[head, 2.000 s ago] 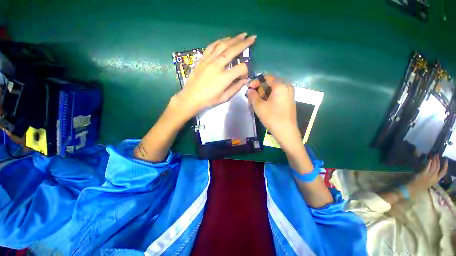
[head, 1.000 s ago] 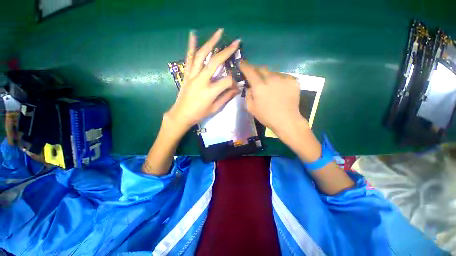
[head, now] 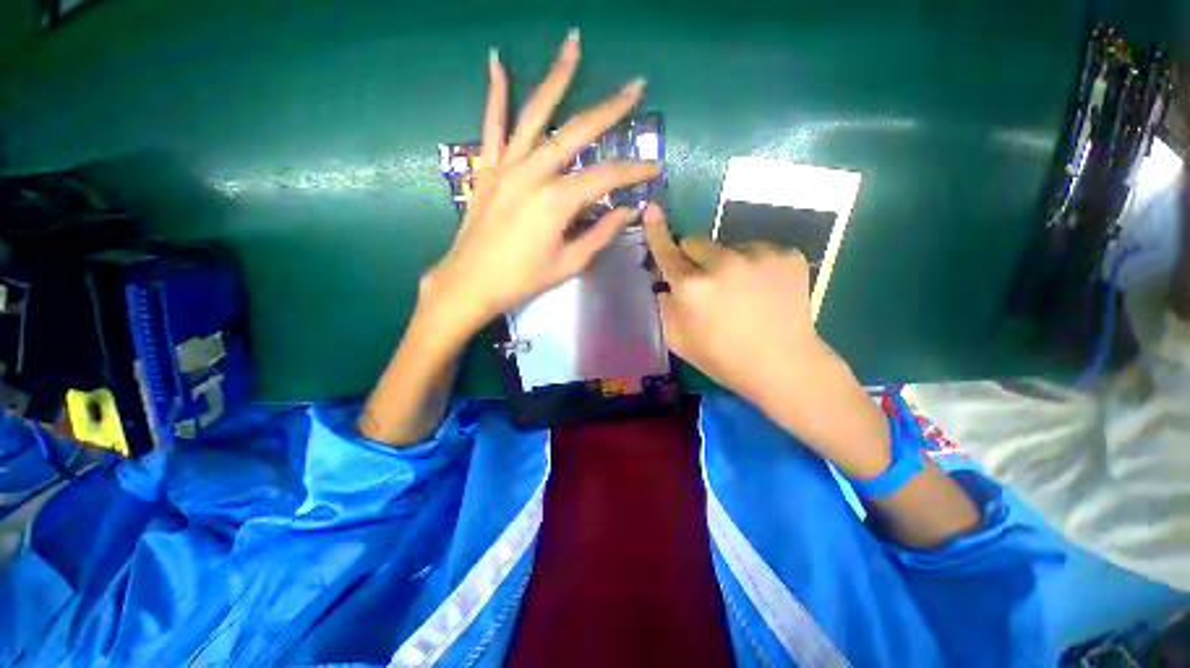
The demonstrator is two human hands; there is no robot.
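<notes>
The tablet assembly [head: 590, 320] lies in front of me, its silver middle bare and its board end away from me. My left hand [head: 529, 215] is spread over the board end, fingers apart, thumb low near the board's edge. My right hand [head: 737, 300] has its index fingertip on the tablet's right edge by the board, other fingers curled. Small black pieces show beside that finger; whether they are held is unclear. The release liner [head: 793, 187], pale with a dark block, lies right of the tablet, partly under my right hand.
A blue box [head: 193, 342] with pale and yellow labels stands at the left bench edge. Stacked tablet assemblies [head: 1109, 157] lean at the right. A blue strap is on my right wrist. Another person's cream clothing shows at the lower right.
My left hand has spread its fingers. My right hand has gone from a pinch to a pointing finger on the tablet's edge. More of the liner's top shows.
</notes>
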